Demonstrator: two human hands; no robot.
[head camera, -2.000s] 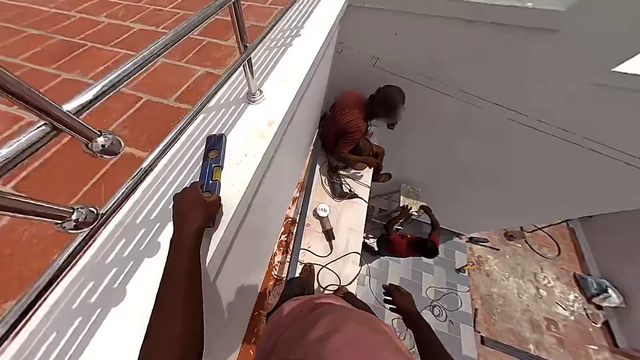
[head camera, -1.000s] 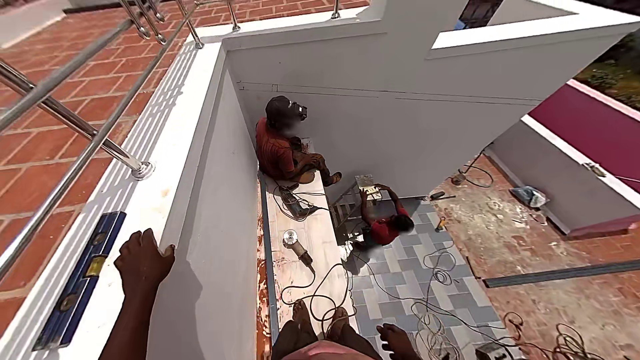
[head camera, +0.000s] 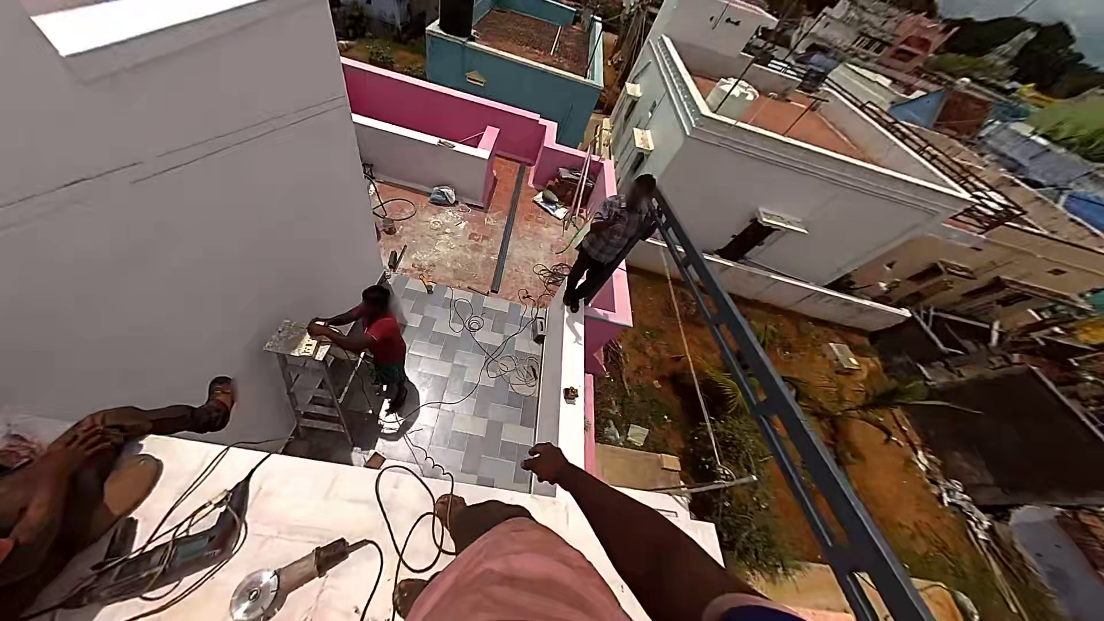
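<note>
My right hand (head camera: 545, 463) reaches out over the drop past the ledge's edge, its fingers partly curled; whether it is empty is too small to tell. My left hand is out of view. Below my feet lies a white ledge (head camera: 285, 492). On it, left of my feet, rests an angle grinder (head camera: 289, 580) with a round disc, its black cable looped beside my foot. Farther left lies a corded power tool (head camera: 172, 552) among tangled cables. A long dark metal truss (head camera: 759, 371) slants from the lower right up to a person on the wall.
A person sits on the ledge at left (head camera: 52, 500). Below, another in red (head camera: 384, 336) stands at a stepladder (head camera: 315, 388) on grey tiles (head camera: 466, 371). A third, in a checked shirt (head camera: 614, 228), stands on a narrow wall top (head camera: 569, 379). Beyond it the ground drops away.
The view has swung far to the right. My left hand, earlier on the white parapet near a blue spirit level, has left view with it. The person on the wall and the truss have come into view.
</note>
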